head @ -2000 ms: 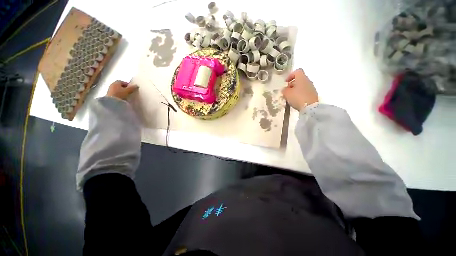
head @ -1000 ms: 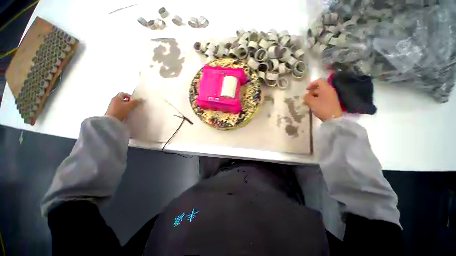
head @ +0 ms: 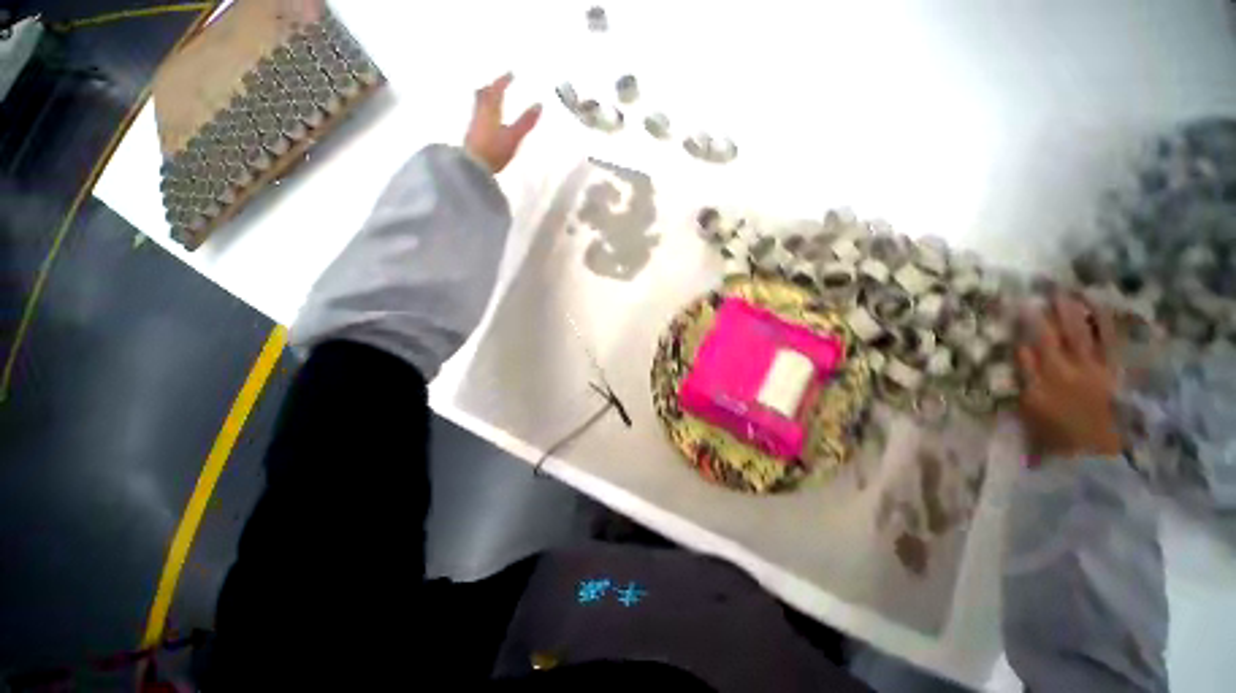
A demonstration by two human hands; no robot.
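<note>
The pink block (head: 743, 376), with a pale piece on top, sits on the speckled round stand (head: 691, 440) on the stained base sheet (head: 522, 359). The loose ring pile (head: 881, 291) lies beyond and right of the stand. My left hand (head: 499, 125) is beyond the sheet's left corner, fingers apart, holding nothing. My right hand (head: 1068, 372) is at the right end of the pile, blurred; its fingertips are among rings and whether it holds one is not clear.
The wooden board (head: 203, 81) with rows of upright rings lies at the far left. Several stray rings (head: 657, 125) lie beyond the sheet. A blurred bag of rings (head: 1193, 217) is at the right. A thin dark pick or cord (head: 576, 436) lies left of the stand.
The view has turned and shifted. My left hand has left the sheet's left edge, moved away from me and opened. My right hand has moved from the sheet's right edge to the rings.
</note>
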